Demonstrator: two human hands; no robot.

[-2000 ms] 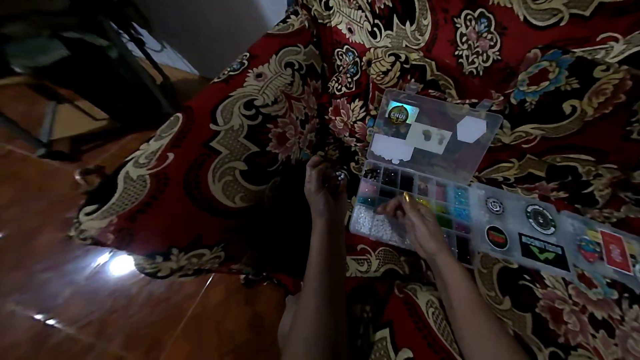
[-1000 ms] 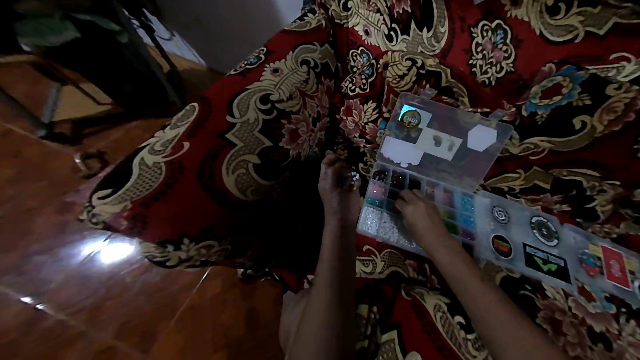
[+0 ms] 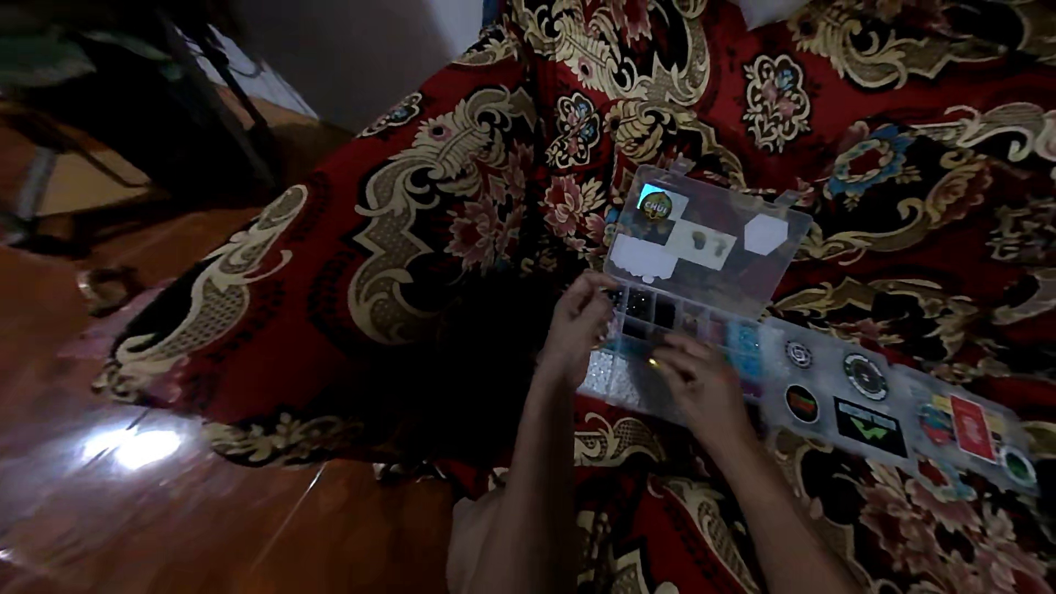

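Observation:
A clear plastic compartment box (image 3: 627,398) lies on the patterned cloth, its see-through lid (image 3: 734,285) tipped back with stickers on it. Small beads fill its compartments: whitish ones (image 3: 601,371) at the near left, black ones (image 3: 638,300) at the far left, blue ones (image 3: 745,338) toward the right. My left hand (image 3: 580,330) is over the box's left edge, its fingers bent; whether it holds something is too dark to tell. My right hand (image 3: 697,375) hovers over the middle compartments with thumb and fingers close together and a small yellow glint near the fingertips. Its grip is unclear.
Closed plastic cases with stickers (image 3: 833,396) lie right of the box. Red floral cloth (image 3: 462,206) covers the seat and hangs toward the tiled floor (image 3: 272,528) at the left. Dark furniture with metal legs (image 3: 37,181) stands at the upper left, and a roundish object (image 3: 106,289) lies on the floor.
My left hand has moved right, from beside the box to over its left edge. My right hand has drawn back a little from the far compartments where it was a second ago.

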